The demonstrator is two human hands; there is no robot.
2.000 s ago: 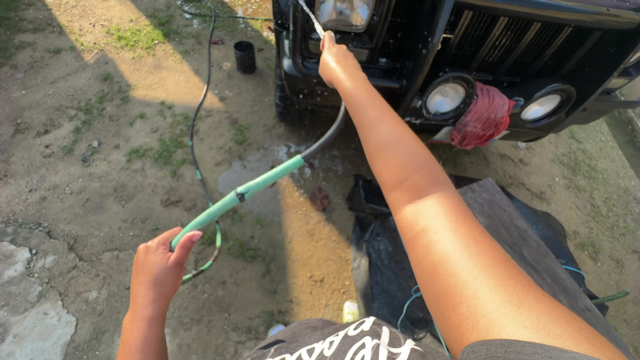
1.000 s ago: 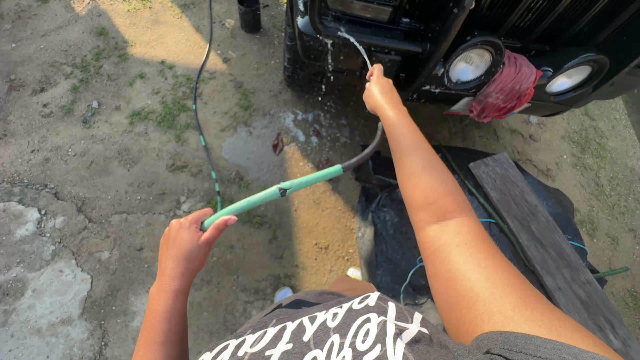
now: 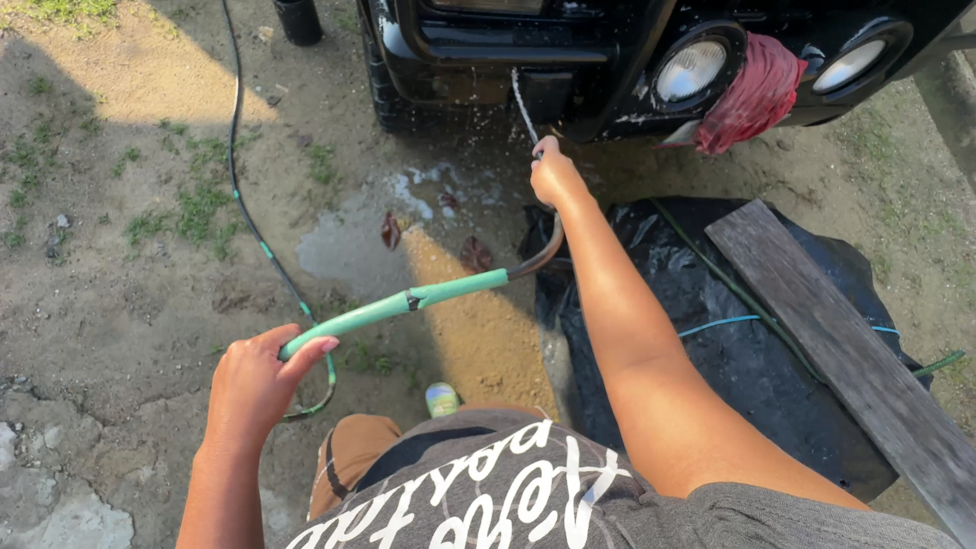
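A hose with a green outer sleeve (image 3: pixel 374 313) runs between my hands. My left hand (image 3: pixel 263 381) is closed around the green section at lower left. My right hand (image 3: pixel 558 174) grips the dark end of the hose near the vehicle. From that end a jet of water (image 3: pixel 523 105) sprays up against the lower part of the black front bumper (image 3: pixel 488 55). Drops scatter below it. Right of the jet are two round lamps, the nearer one (image 3: pixel 691 71) beside a wet red cloth (image 3: pixel 751 95) wrapped on the bumper.
A wooden plank (image 3: pixel 831 343) lies on a black plastic sheet (image 3: pixel 656 252) at right, with a green cord across it. The dark hose (image 3: pixel 236 168) trails over the dirt at left. A black container (image 3: pixel 297 21) stands near the tyre (image 3: pixel 387 91). A wet patch (image 3: pixel 343 236) spreads on the ground.
The water jet has moved from up by the headlight down to the lower bumper. My right hand has come down with the hose end; my left hand still holds the green section.
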